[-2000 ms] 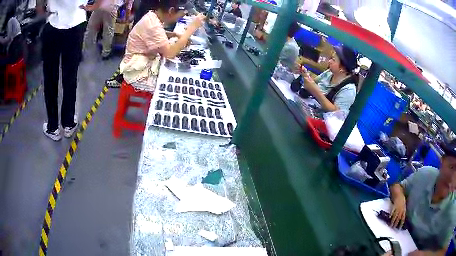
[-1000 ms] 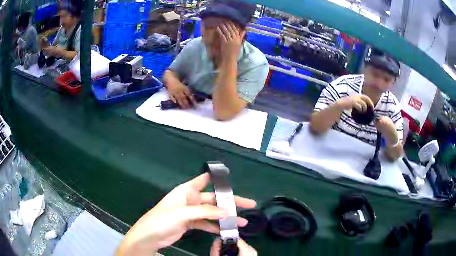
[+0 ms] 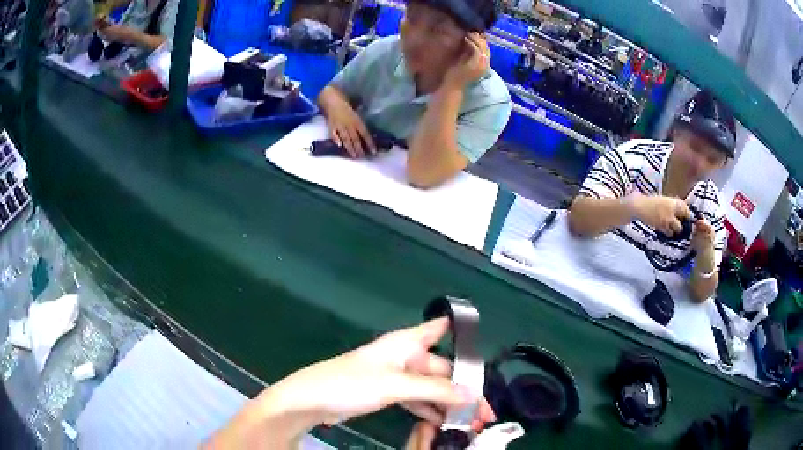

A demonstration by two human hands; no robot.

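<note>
My left hand (image 3: 370, 382) comes in from the lower left, its fingers closed around the silver-grey headband (image 3: 467, 352) of black headphones, which stands upright over the belt. The headband's top curves away to the left, near my index finger. Fingertips of my right hand (image 3: 423, 436) show at the headband's lower end; the rest is cut off by the bottom edge. A small white cloth (image 3: 498, 436) lies against that lower end. The ear cups of the held headphones are mostly out of view.
Black headphones (image 3: 539, 387) lie on the green belt (image 3: 264, 264) just beyond, more (image 3: 641, 389) farther right. White mats (image 3: 387, 189) lie before two workers opposite. A blue bin (image 3: 207, 110) and red tray (image 3: 143, 90) stand far left. White sheet (image 3: 167, 404) and crinkled film are near left.
The view first swung from the bench to the belt, bringing the hands and headband in. Since then the held headband appears farther right and lower, and the white cloth has appeared beside it.
</note>
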